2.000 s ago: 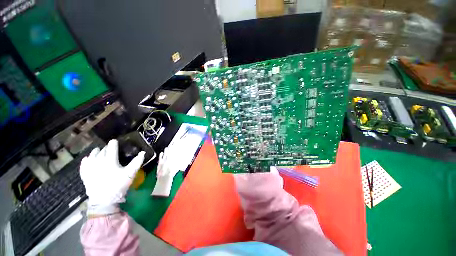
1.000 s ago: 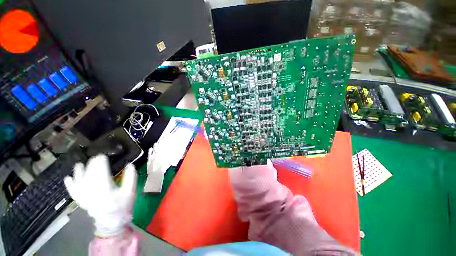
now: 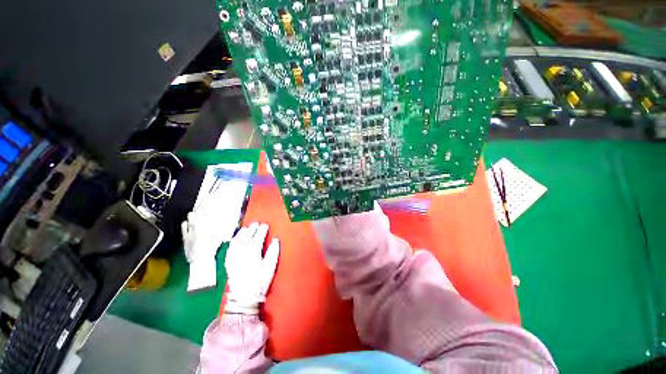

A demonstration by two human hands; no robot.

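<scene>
A large green circuit board [image 3: 365,102] is held up in front of me, its side with rows of small parts and joints facing me; its top edge is cut off by the picture. My right hand [image 3: 354,220], in a white glove, is at the board's bottom edge; its fingers are mostly hidden behind the board. My left hand [image 3: 250,264], in a white glove, is at the left edge of the red mat [image 3: 307,292], empty, fingers slightly apart. Purplish clear tubes [image 3: 406,206] lie on the mat, partly behind the board.
Spare white gloves [image 3: 201,252] lie on white paper at left. A mouse [image 3: 106,237], keyboard [image 3: 45,321] and coiled white cable [image 3: 153,184] are further left. Tweezers [image 3: 501,191] lie on a dotted sheet [image 3: 524,188] at right. Boards with yellow parts [image 3: 566,84] stand at the back right.
My left hand has moved from beside the keyboard and mouse to the red mat's left edge. The board now appears larger and higher in the view. The view has tilted down.
</scene>
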